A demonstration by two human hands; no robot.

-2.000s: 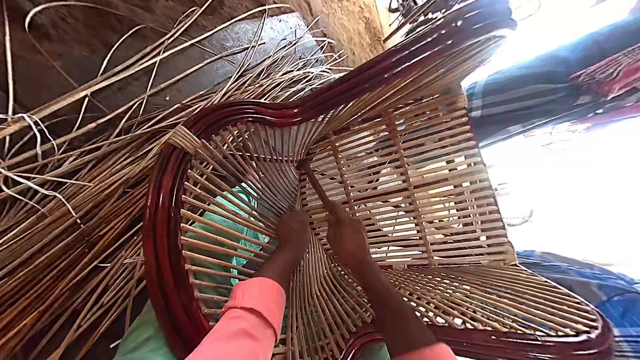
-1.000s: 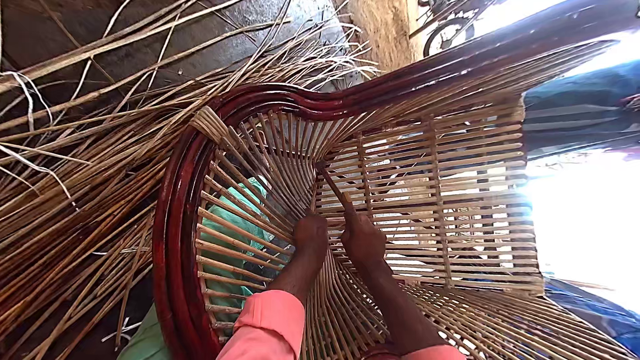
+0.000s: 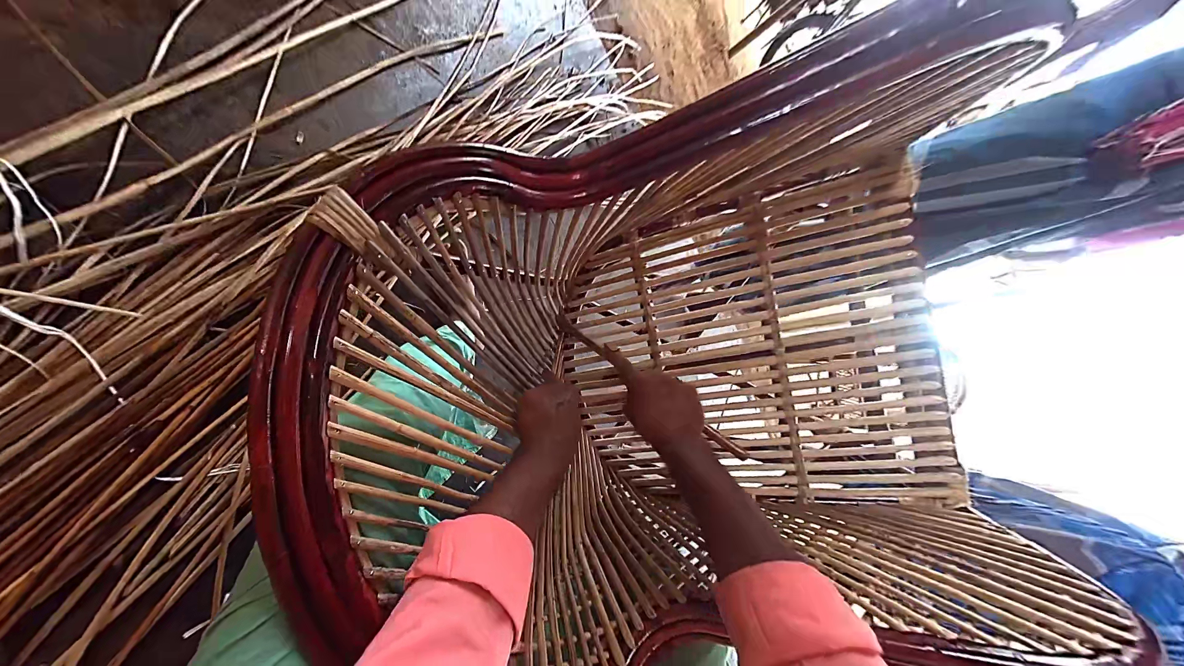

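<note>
A rattan chair with a glossy dark red frame [image 3: 301,370] lies across my lap, its fanned canes meeting a slatted panel [image 3: 768,351] near the middle. My left hand [image 3: 548,414] is closed at the line where the fanned canes converge; what its fingers grip is hidden. My right hand [image 3: 664,409], just to the right, is closed around a thin cane strip [image 3: 597,344]. One end of that strip reaches up-left to the join, and a length shows below the hand at the right, over the slats.
Loose cane strips [image 3: 139,407] are heaped along the left, with pale, thin ones [image 3: 573,102] at the top. A wooden post [image 3: 675,46] stands behind the frame. Dark striped cloth [image 3: 1036,176] and blue cloth [image 3: 1082,536] are at the right. Green cloth [image 3: 398,435] shows beneath the canes.
Both hands stay close together at the join, with the strip still in my right hand. The view has shifted somewhat.
</note>
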